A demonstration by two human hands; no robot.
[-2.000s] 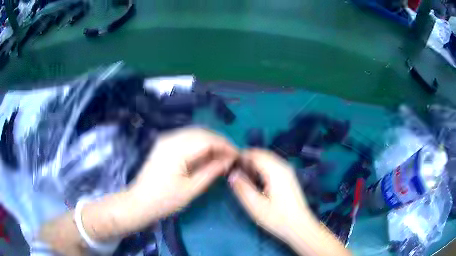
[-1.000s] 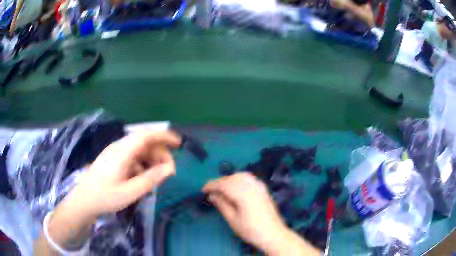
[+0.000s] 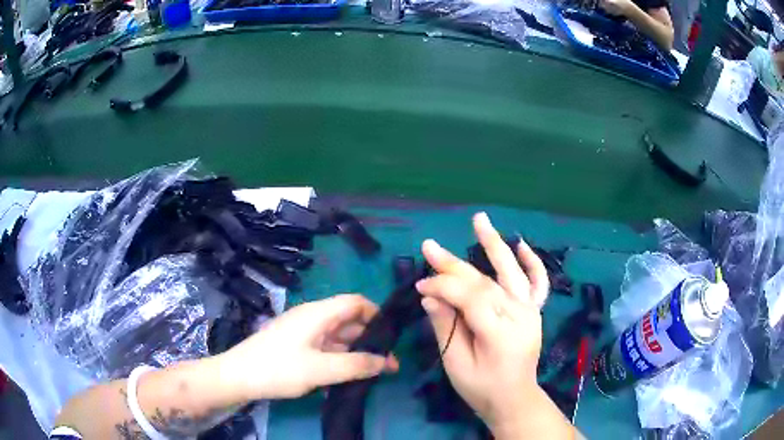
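Observation:
My left hand (image 3: 301, 344) grips a black headband (image 3: 346, 412) between thumb and fingers, below the middle of the view. The band runs from the bottom edge up toward my right hand. My right hand (image 3: 486, 322) has its fingers spread beside the band's upper part. A thin dark wire (image 3: 450, 333) lies against its palm side; whether the fingers pinch it I cannot tell. A heap of black end covers (image 3: 223, 236) lies at left, partly in a clear plastic bag (image 3: 150, 301). Black slider parts (image 3: 550, 271) lie at right, partly hidden by my right hand.
A blue and silver aerosol can (image 3: 662, 335) leans on crumpled clear bags (image 3: 731, 378) at right, beside a red-handled tool (image 3: 583, 357). Black headbands (image 3: 159, 86) lie on the green belt (image 3: 387, 112). Blue trays (image 3: 273, 13) and a person's arm (image 3: 645, 21) are across it.
The view has tilted up from its position two seconds ago. My hands, together then, are apart. The headband has come up in my left hand, and my right fingers have spread.

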